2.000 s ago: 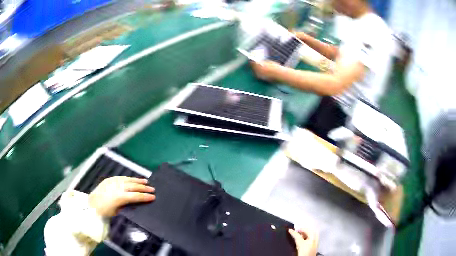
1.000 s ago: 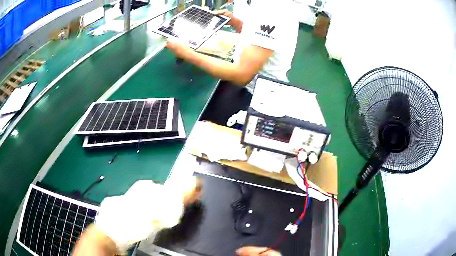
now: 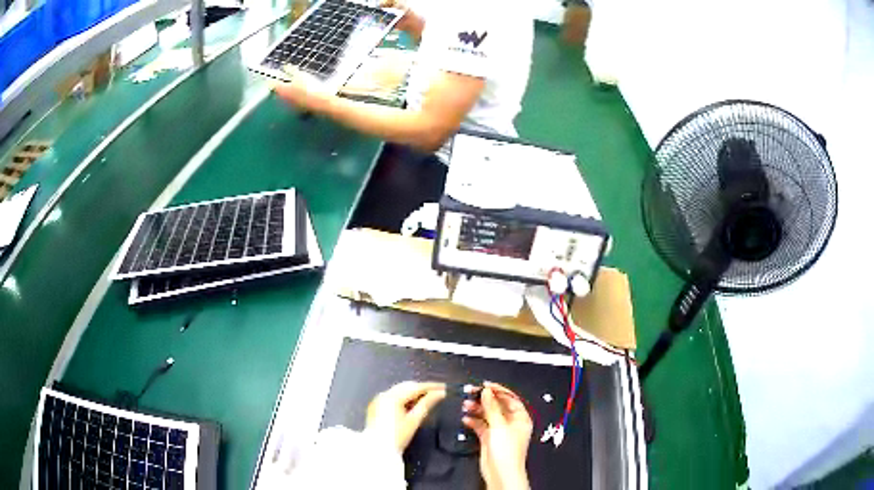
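A solar panel [image 3: 355, 383] lies back side up on the silver-framed test station [image 3: 287, 421]. My left hand [image 3: 407, 412] and my right hand [image 3: 500, 428] meet above the middle of the panel. Both pinch the small dark end of the output cable [image 3: 467, 390] between the fingertips. The rest of the black cord lies on the panel below, partly hidden by my hands. Red and blue test leads [image 3: 575, 368] hang from the bench meter [image 3: 517, 244], and their pale ends rest on the panel right of my right hand.
Two stacked panels [image 3: 216, 234] lie on the green bench [image 3: 249, 335]. Another panel [image 3: 115, 445] is at the lower left. Cardboard [image 3: 613, 311] lies under the meter. A pedestal fan [image 3: 743, 196] stands at the right. A co-worker [image 3: 479, 57] holds a panel [image 3: 331, 40] beyond the meter.
The black-backed panel has gone from my hands onto the test station. My hands have come together over it and taken hold of the cable end. The view has turned toward the meter and fan.
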